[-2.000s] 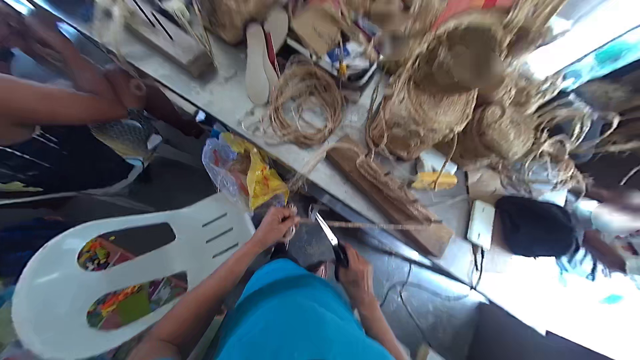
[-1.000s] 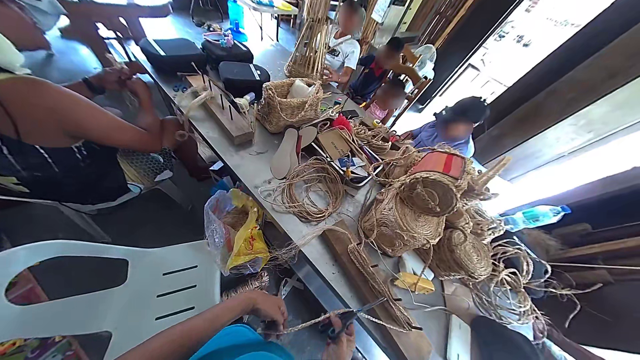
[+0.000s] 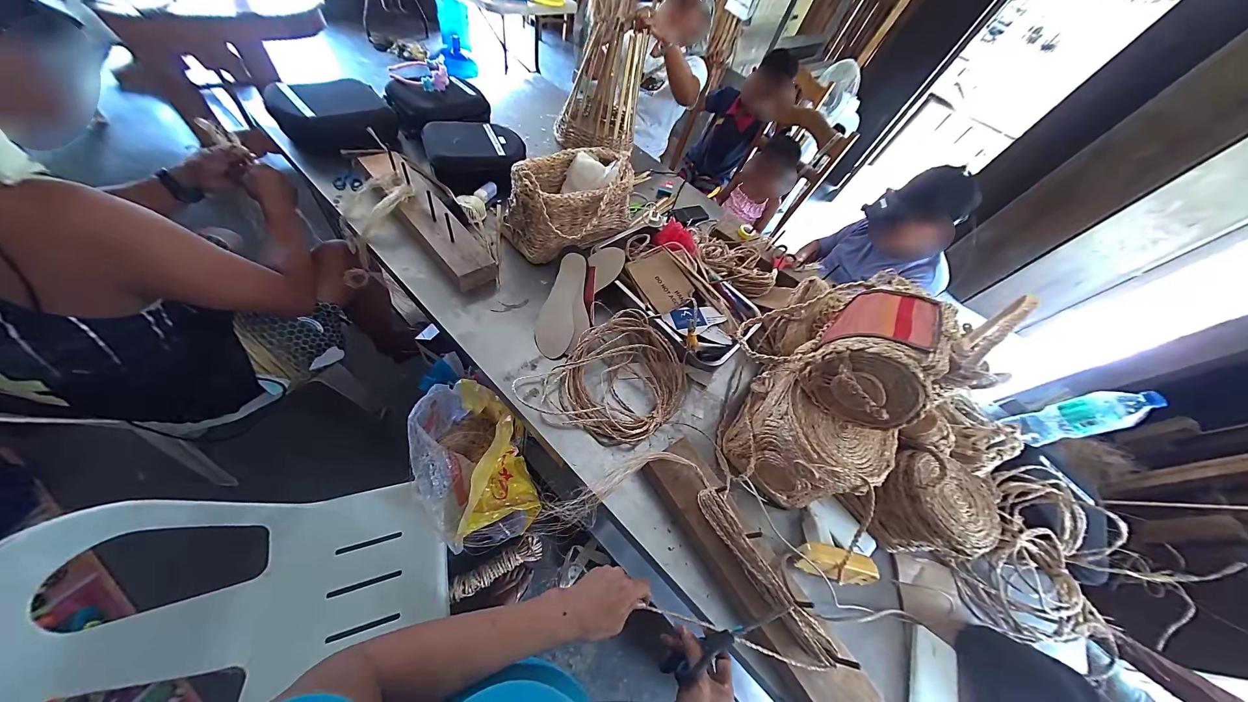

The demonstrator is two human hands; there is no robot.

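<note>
At the lower middle, my left hand (image 3: 606,603) pinches a thin fibre cord (image 3: 682,618) that runs right, over a wooden board (image 3: 682,478). Below and to the right, my right hand (image 3: 704,673) holds a pair of dark-handled scissors (image 3: 721,642), their blades pointing right beside the cord. Whether the blades touch the cord I cannot tell. A braided fibre rope (image 3: 760,575) lies along the board, around its upright pegs. Beyond the board is a loose coil of cord (image 3: 624,378) on the table.
Woven fibre baskets (image 3: 809,429) crowd the table's right side, near a plastic bottle (image 3: 1082,417) and a yellow block (image 3: 837,564). Shoe soles (image 3: 564,307) lie farther off. A plastic bag (image 3: 468,468) hangs at the table edge above a white chair (image 3: 292,546). A person sits at left; others sit beyond.
The view has tilted up from two seconds ago. The scissors, spread apart near my left hand then, are now farther right along the cord, in my right hand.
</note>
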